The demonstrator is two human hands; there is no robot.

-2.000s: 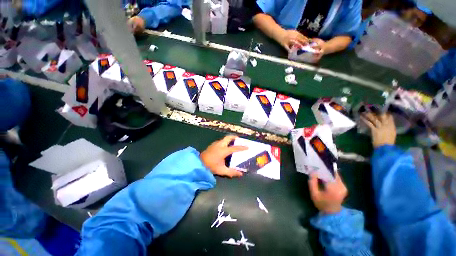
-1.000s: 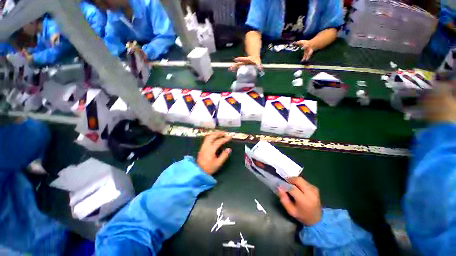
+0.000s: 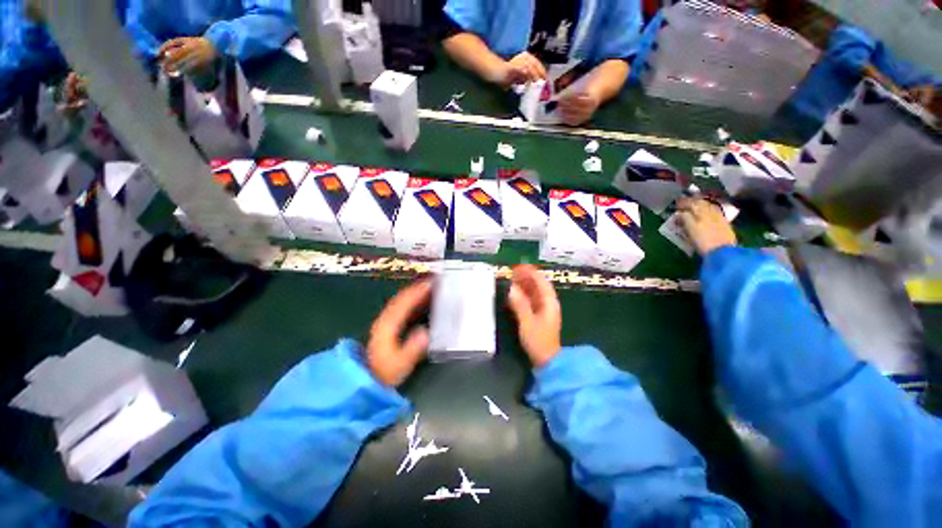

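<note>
A white folding carton (image 3: 463, 312) stands in front of me between my hands, a plain white face towards me; its print is hidden. My left hand (image 3: 399, 328) is at its left side, thumb near the lower edge, and seems to hold it. My right hand (image 3: 535, 312) is just right of the carton, fingers slightly curled, with a small gap between. A row of closed printed cartons (image 3: 421, 219) stands on the green conveyor belt beyond the rail (image 3: 356, 267).
An open white box (image 3: 132, 421) is at the left, a black looped object (image 3: 191, 284) behind it. A frame post (image 3: 165, 129) slants at left. Paper offcuts (image 3: 417, 448) lie before me. A neighbour's arm (image 3: 795, 340) reaches across the right side. Another worker sits opposite.
The carton in my right hand has moved left and turned, now standing between both hands. My left hand has come to its side. The neighbour's arm has swung inward to a carton on the belt.
</note>
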